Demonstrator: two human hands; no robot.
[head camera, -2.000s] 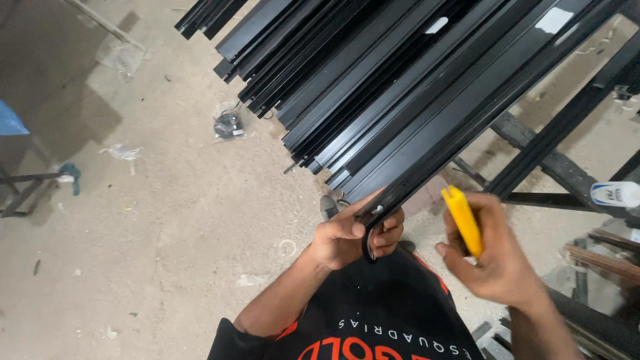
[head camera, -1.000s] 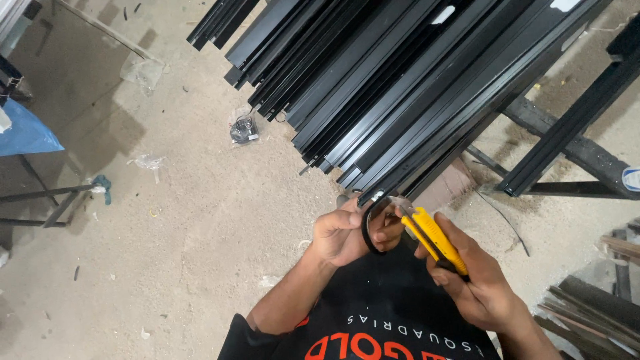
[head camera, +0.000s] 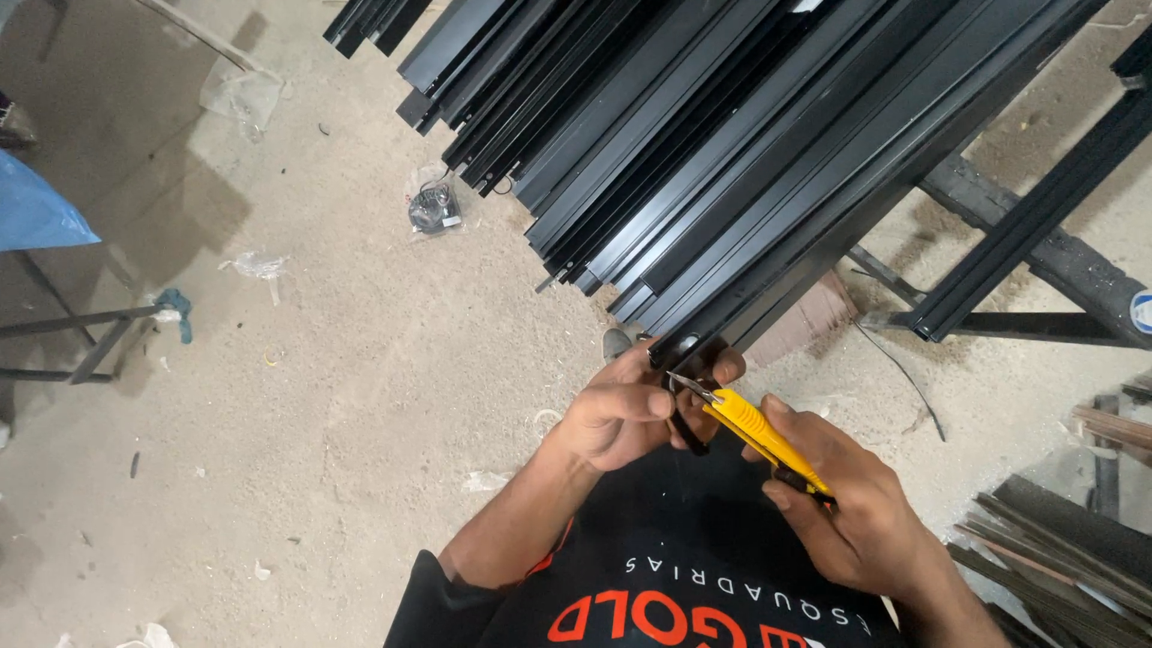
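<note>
My left hand (head camera: 621, 414) grips the near end of a black metal profile (head camera: 774, 270) and a black rubber-like strip (head camera: 686, 423) that curls down from that end. In my right hand (head camera: 846, 495) is a yellow snap-off utility knife (head camera: 765, 436), its blade extended. The blade tip lies at the profile's end, beside the strip and close to my left thumb. Part of the profile's end is hidden by my left fingers.
Many black profiles (head camera: 621, 153) lie side by side beyond my hands. A dark metal stand (head camera: 1080, 243) is at the right, with stacked strips (head camera: 1071, 549) below. On the floor lies a plastic-wrapped bundle (head camera: 435, 209). Blue sheeting (head camera: 40, 207) hangs at the left.
Two seconds ago the knife was held away from the profile, to its right; one second ago it had moved left to the strip. It remains there now, with the blade at the profile's end.
</note>
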